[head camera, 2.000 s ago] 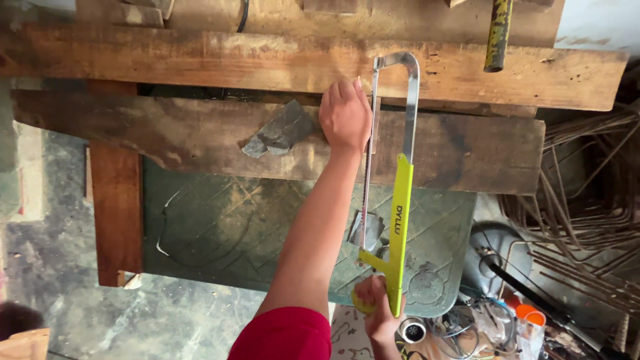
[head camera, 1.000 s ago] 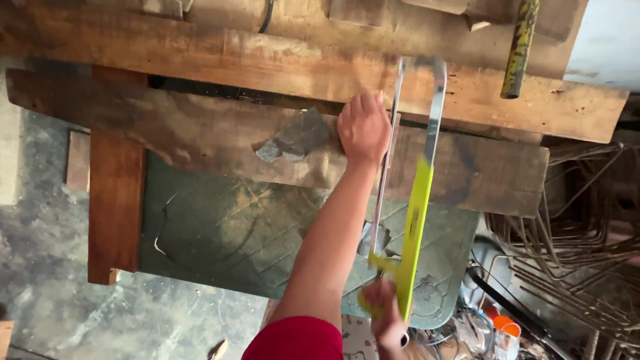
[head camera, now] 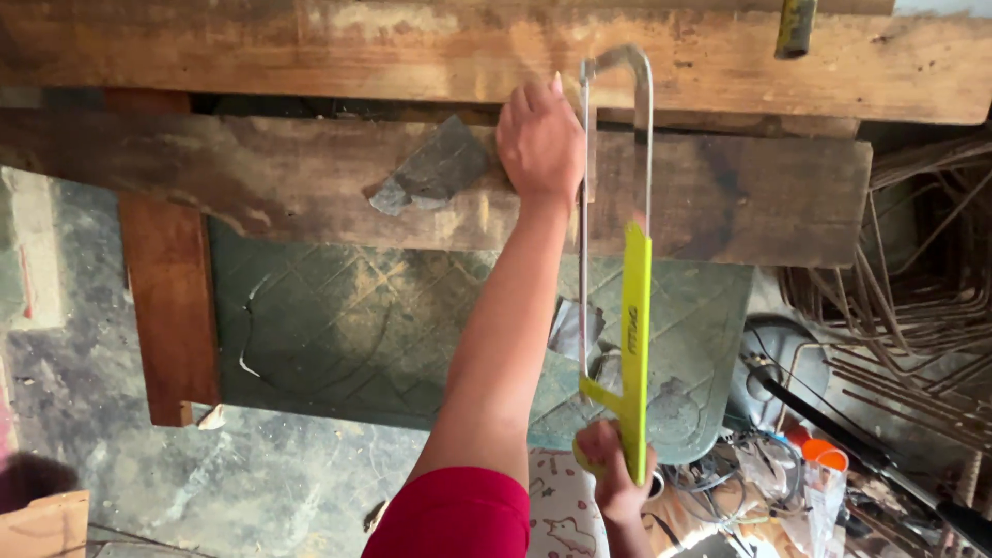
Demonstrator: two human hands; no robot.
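Observation:
My right hand (head camera: 618,469) grips the handle of a yellow-green hacksaw (head camera: 637,333), whose metal frame points away from me. Its thin blade (head camera: 584,271) lies beside my left hand (head camera: 541,143), across the dark wooden plank (head camera: 744,198). My left hand is closed over something at the plank, mostly hidden beneath it; a narrow wooden edge (head camera: 591,155) shows just right of the blade. Left of that hand, a crumpled piece of dark grey sheet (head camera: 434,167) rests on the plank.
A lighter beam (head camera: 775,70) runs behind the plank. Below lies a green plastic surface (head camera: 341,341) with grey scraps (head camera: 577,329). Bent metal rods (head camera: 922,310), cables (head camera: 713,484) and an orange-topped container (head camera: 825,457) crowd the right. A brown wooden leg (head camera: 172,310) stands left; a dark tube end (head camera: 795,31) juts in above.
My right hand and the hacksaw have shifted slightly along the blade's line. My left hand stays on the plank. The view has moved closer.

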